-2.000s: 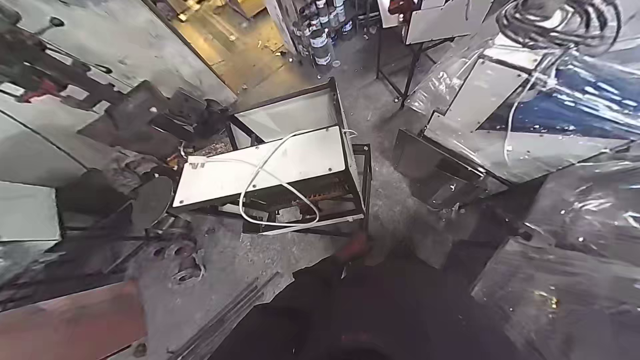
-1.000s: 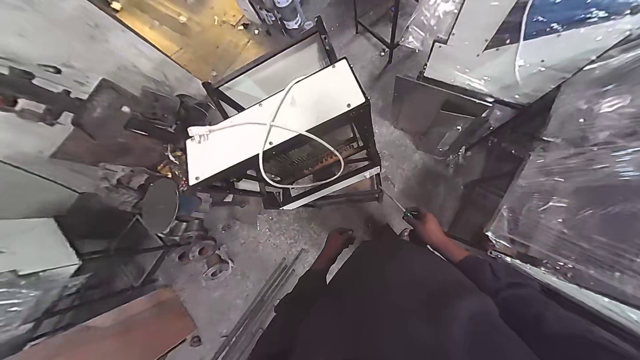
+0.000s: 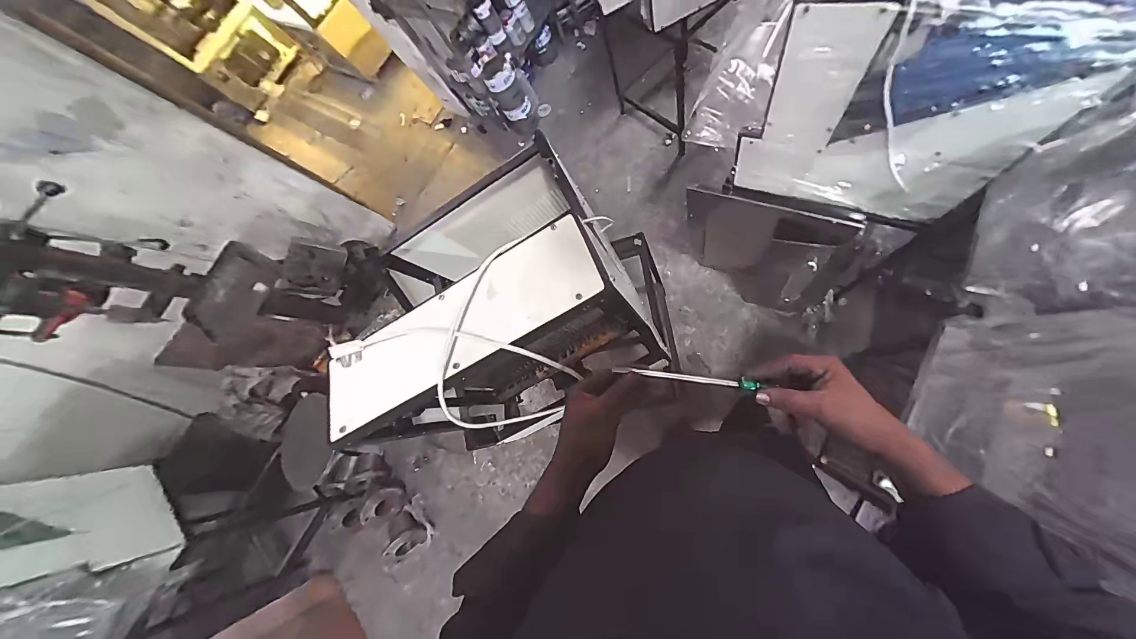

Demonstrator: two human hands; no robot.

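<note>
My right hand [image 3: 812,395] grips a screwdriver [image 3: 692,379] by its green handle, with the long shaft pointing left toward the lower edge of a metal-framed machine. My left hand [image 3: 603,408] is at that edge, near the screwdriver's tip; its fingers are dark and blurred, so whether they hold anything cannot be told. The machine has a white top panel [image 3: 515,302] fixed with screws and a black frame. A white cable [image 3: 454,346] lies looped across the panel and hangs over its near side. A row of small parts shows inside the open side.
Plastic-wrapped machines [image 3: 941,133] stand at the right. Metal rings [image 3: 386,506] lie on the floor at the lower left, below a round metal plate [image 3: 306,442]. Behind the machine are several bottles [image 3: 510,89] and a dark metal stand [image 3: 682,80]. A white board leans at the upper left.
Both hands have come nearer the machine's lower edge since one second ago. The screwdriver in my right hand has swung to point more to the left. The view has shifted.
</note>
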